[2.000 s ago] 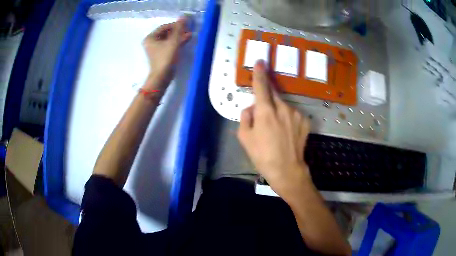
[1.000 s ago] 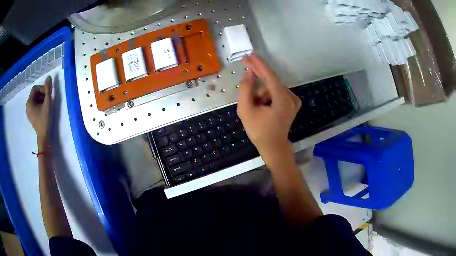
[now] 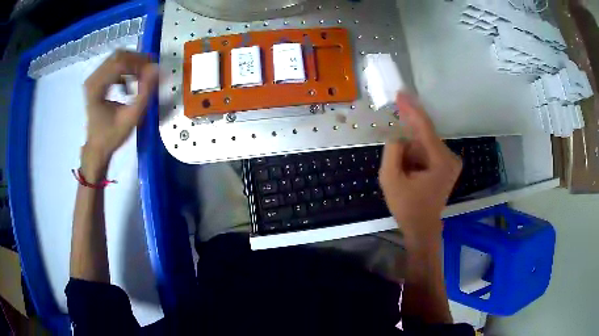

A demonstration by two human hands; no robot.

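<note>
Three white plastic housings sit in pockets of the orange fixture (image 3: pixel 269 98). The left one (image 3: pixel 205 71) looks plain; the middle one (image 3: pixel 246 66) and right one (image 3: pixel 289 63) show dark printing. Loose white housings (image 3: pixel 382 79) lie close together on the bare metal right of the fixture. My right hand (image 3: pixel 420 170) is below them, index fingertip at their lower edge, thumb apart from it, nothing seen in its grasp. My left hand (image 3: pixel 118 98) is blurred, over the tray's right rim, left of the fixture, fingers bent; whether it holds something cannot be told.
The blue tray (image 3: pixel 151 216) has a white liner (image 3: pixel 56 157) and a row of finished housings (image 3: pixel 88 49) along its far edge. A black keyboard (image 3: pixel 322 187) is on the shelf in front of the perforated worktable (image 3: pixel 263 134). Housing stock (image 3: pixel 525 46) is far right; a blue stool (image 3: pixel 506 262) stands below.
The view has shifted left since a second ago. My left hand has moved from inside the tray to its right rim, towards the fixture. My right hand stays by the loose housings, which look slightly fanned.
</note>
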